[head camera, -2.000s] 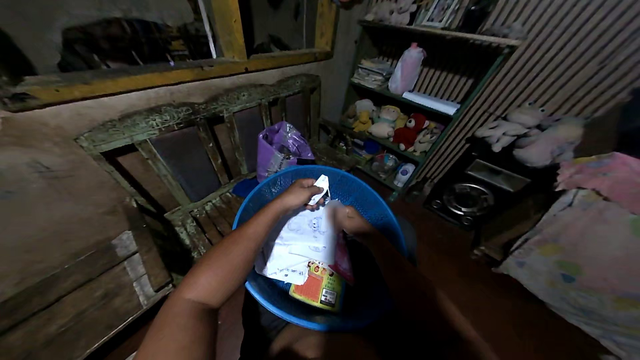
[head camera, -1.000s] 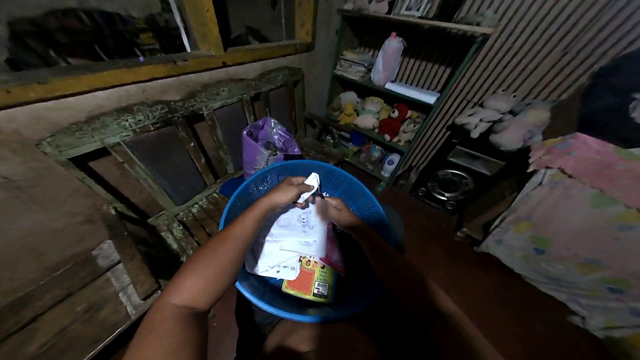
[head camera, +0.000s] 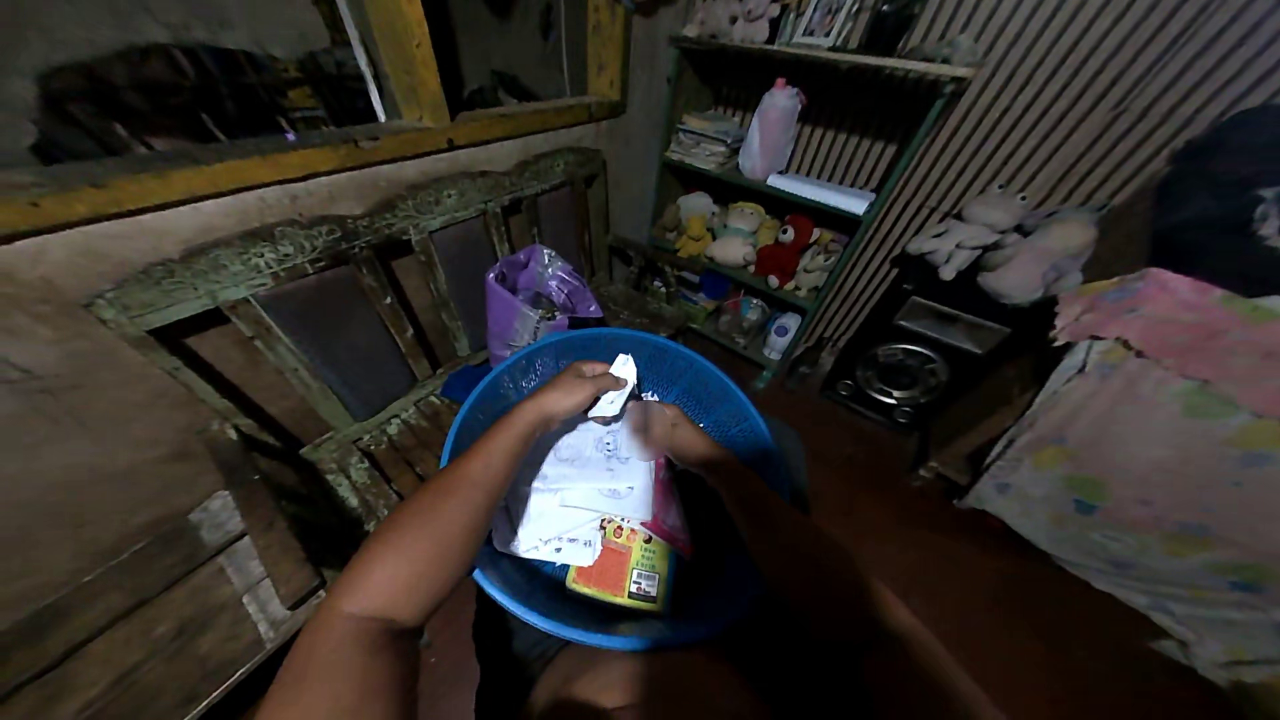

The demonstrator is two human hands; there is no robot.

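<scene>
A blue plastic basin (head camera: 463,450) with perforated sides rests over my lap. My left hand (head camera: 575,392) pinches a small folded piece of white paper (head camera: 615,388) above it. Close by on the right is my right hand (head camera: 665,430), blurred, its fingertips near the lower end of that paper; whether they grip anything is unclear. Under both hands lie white sheets (head camera: 590,480) with drawings, inside the basin. A yellow and orange printed booklet or packet (head camera: 622,570) sits below them, and something pink (head camera: 668,510) shows at their right edge.
Behind the basin a purple plastic bag (head camera: 535,300) stands on a carved wooden bench (head camera: 340,250). A shelf (head camera: 820,60) holds stuffed toys (head camera: 740,235), papers and bottles. To the right are a black speaker (head camera: 900,370) and a patterned cloth (head camera: 1120,480) hanging over something.
</scene>
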